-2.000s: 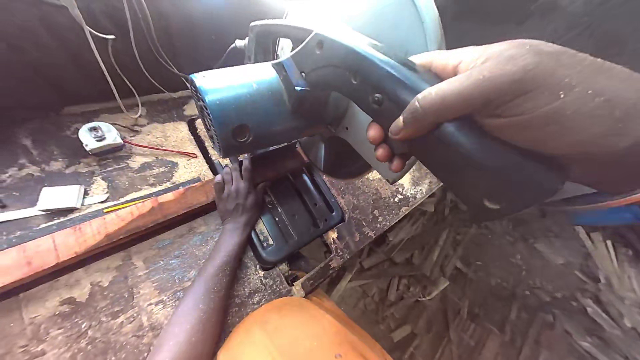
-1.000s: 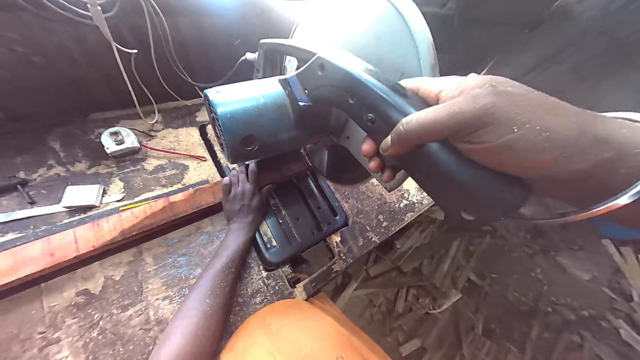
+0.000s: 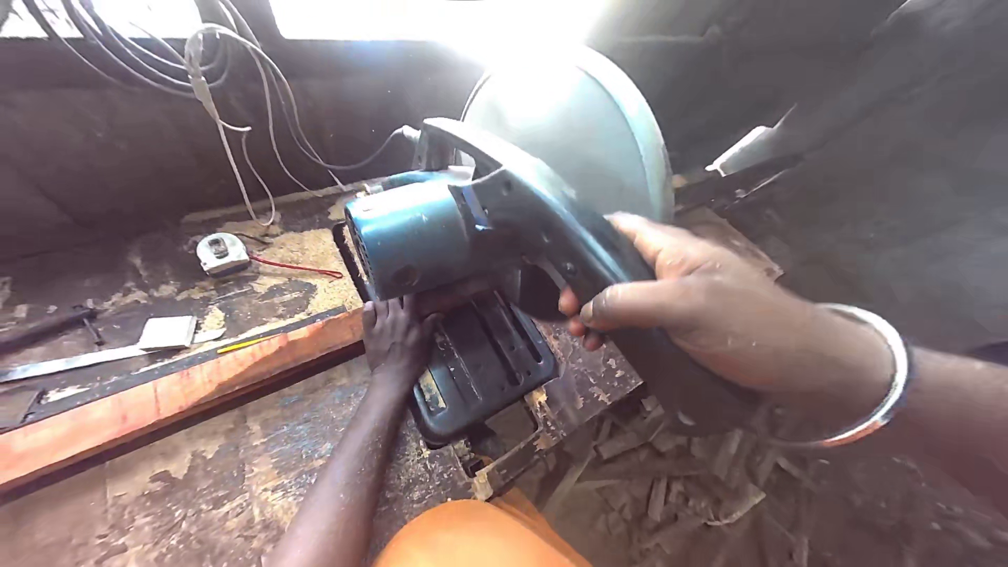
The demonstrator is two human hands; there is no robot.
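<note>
My right hand (image 3: 693, 307) is closed around the black rear handle of a blue and black cut-off saw (image 3: 417, 232), at the centre of the view. A large pale round blade guard (image 3: 567, 134) rises behind the handle. The saw's black slotted base (image 3: 488, 362) rests on the worn bench. My left hand (image 3: 396, 339) presses on the end of a long reddish wooden board (image 3: 181, 394), where it meets the saw, below the motor housing. The fingertips are partly under the housing, and the blade's lower part is hidden.
On the bench (image 3: 236, 488) lie a tape measure (image 3: 223, 253) with a red cord, a white block (image 3: 167, 332), a metal rule (image 3: 71, 365) and a yellow pencil (image 3: 242, 345). Cables (image 3: 236, 118) hang behind. Wood scraps (image 3: 669, 480) cover the floor at right; an orange-clothed knee (image 3: 472, 535) is at the bench edge.
The view has tilted up, showing more of the bright window and the hanging cables. Both hands keep their places on the saw handle and on the board.
</note>
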